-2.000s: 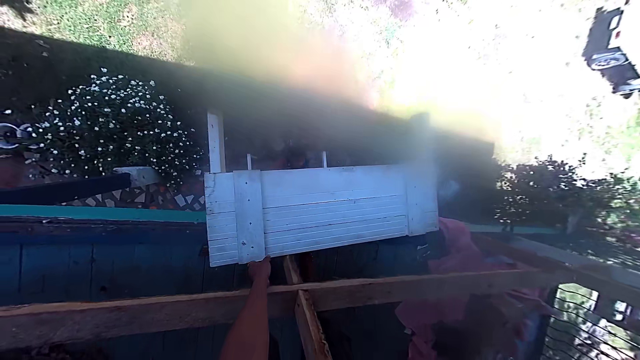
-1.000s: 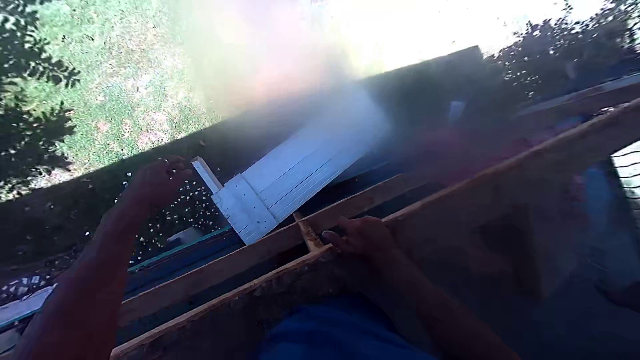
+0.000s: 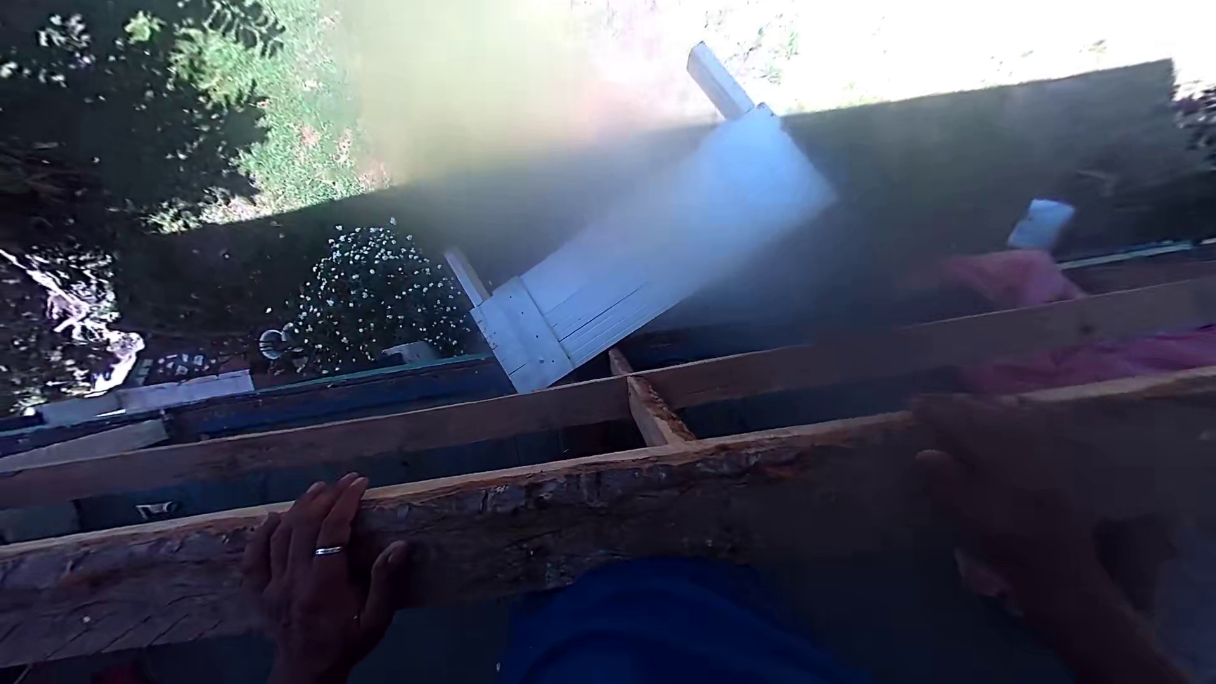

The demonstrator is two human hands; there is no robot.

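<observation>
My left hand (image 3: 318,570), with a ring on one finger, rests over the top edge of a rough, bark-edged wooden beam (image 3: 589,503). At the right, my right hand (image 3: 988,484) is dim and blurred against the same beam, its fingers near the top edge. A short wooden cross-piece (image 3: 655,408) joins this beam to a second wooden beam (image 3: 456,423) beyond it. Past both beams, a white-painted panel of narrow boards (image 3: 608,294) lies tilted, with a white post (image 3: 719,81) sticking out at its far end. Haze on the view hides part of the panel.
Beyond the beams, a white-flowered bush (image 3: 375,299) grows beside a dark blue ledge (image 3: 370,394). Pink cloth (image 3: 1016,275) lies at the right, near a blurred white object (image 3: 1042,223). White boards (image 3: 185,391) are at the left. Blue clothing (image 3: 665,627) shows below me.
My left hand has come down from the air beside the panel onto the near beam. My right hand has moved right along that beam, away from the cross-piece. The view has turned.
</observation>
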